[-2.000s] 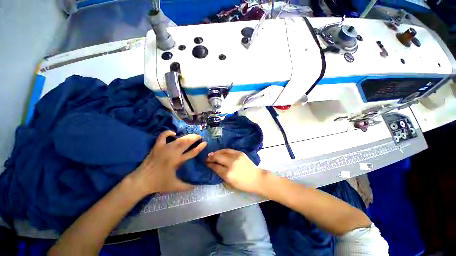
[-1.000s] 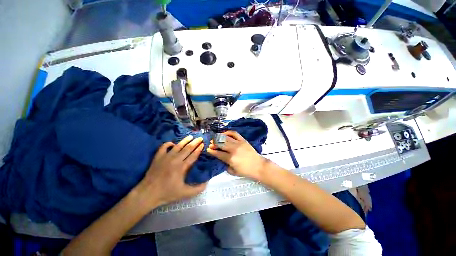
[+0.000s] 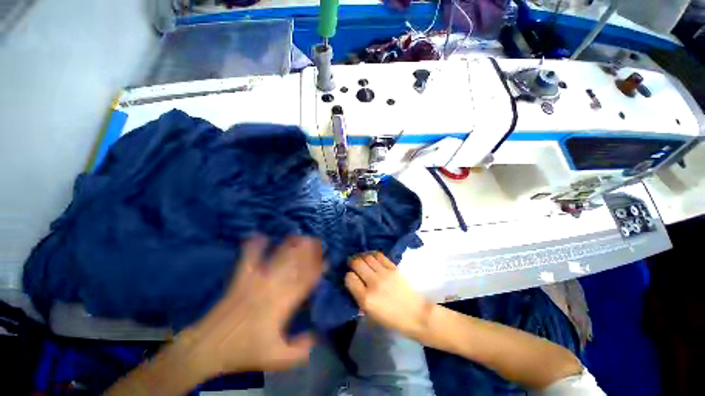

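A crumpled navy garment (image 3: 162, 209) covers the table left of the needle, and part of it hangs over the front edge. Its shirred section (image 3: 323, 210) lies lit just left of the presser foot (image 3: 369, 193), with more cloth under and right of the foot. My left hand (image 3: 267, 309) is blurred, over the front of the garment, with thumb and fingers spread and nothing seen in it. My right hand (image 3: 383, 290) has its fingertips bent onto the cloth in front of the foot, pinching its edge.
The white sewing machine (image 3: 417, 100) spans the back. A thin dark strip (image 3: 451, 199) lies right of the needle near a red loop (image 3: 454, 173). Bobbins sit in a tray (image 3: 632, 215) at the right. A ruler strip (image 3: 510, 261) runs along the front edge. Navy cloth (image 3: 502, 309) lies below the table.
My left hand has come off the cloth near the foot and moved toward me, fingers spread. My right hand has moved back from the foot. The cloth now hangs over the front edge.
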